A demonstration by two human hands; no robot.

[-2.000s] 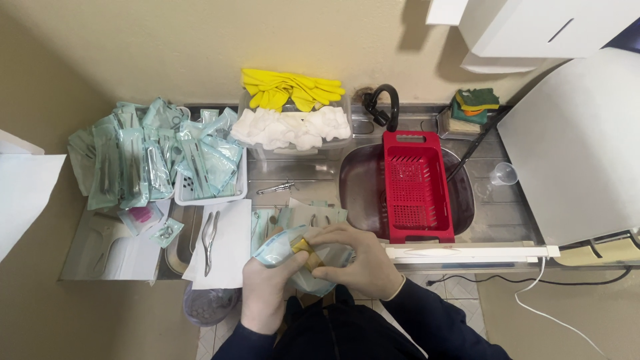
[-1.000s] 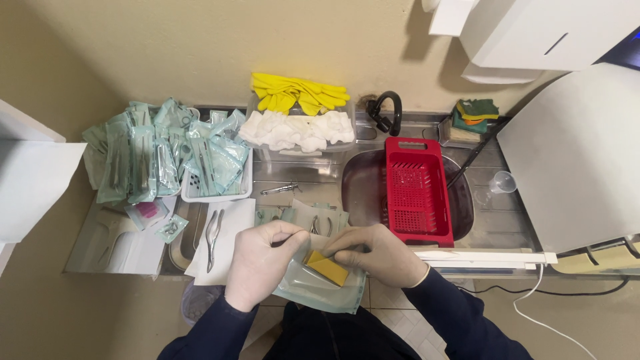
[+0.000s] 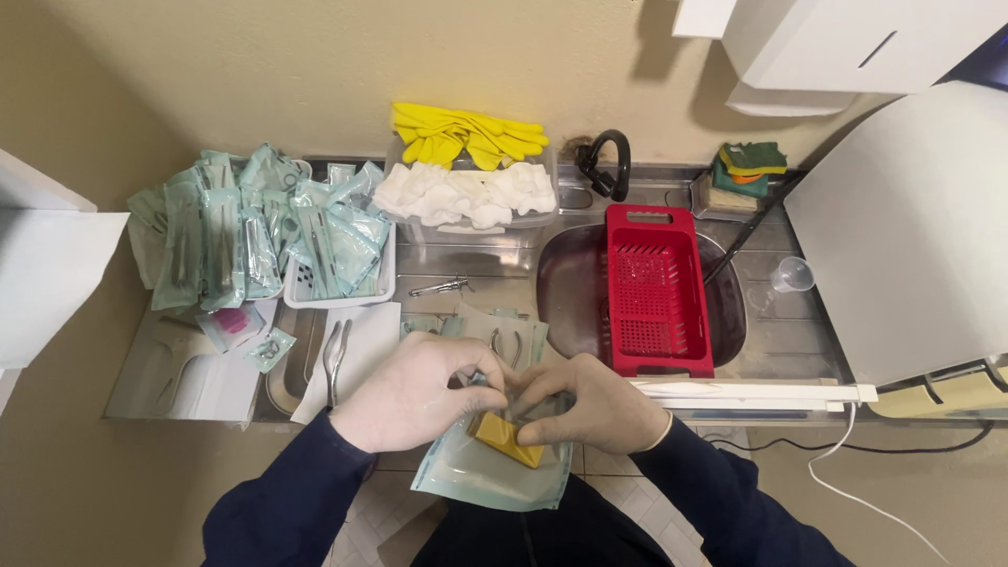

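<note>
Both my hands wear thin pale gloves and meet at the upper edge of a sterilization pouch (image 3: pixel 488 476). A yellow block-like object (image 3: pixel 506 439) shows in the pouch. My left hand (image 3: pixel 425 387) pinches the pouch's edge between thumb and fingers. My right hand (image 3: pixel 592 405) grips the same edge, its thumb over the yellow object. Just behind my fingers lie metal pliers (image 3: pixel 505 346) on another pouch. Long-handled metal forceps (image 3: pixel 336 362) rest on a white sheet left of my left hand.
Filled pouches (image 3: pixel 224 244) lie heaped beside and in a white basket (image 3: pixel 339 301). Yellow rubber gloves (image 3: pixel 468 134) and white gloves (image 3: pixel 465 193) lie on a clear bin. A red perforated basket (image 3: pixel 699 315) spans the sink (image 3: pixel 567 276). A white heat-sealer-like bar (image 3: pixel 740 394) lies along the counter's front edge.
Two seconds ago my hands held the pouch bunched around the yellow object; now it hangs flat with the object lower in it. Since one second ago my fingers have come closer together at its upper edge.
</note>
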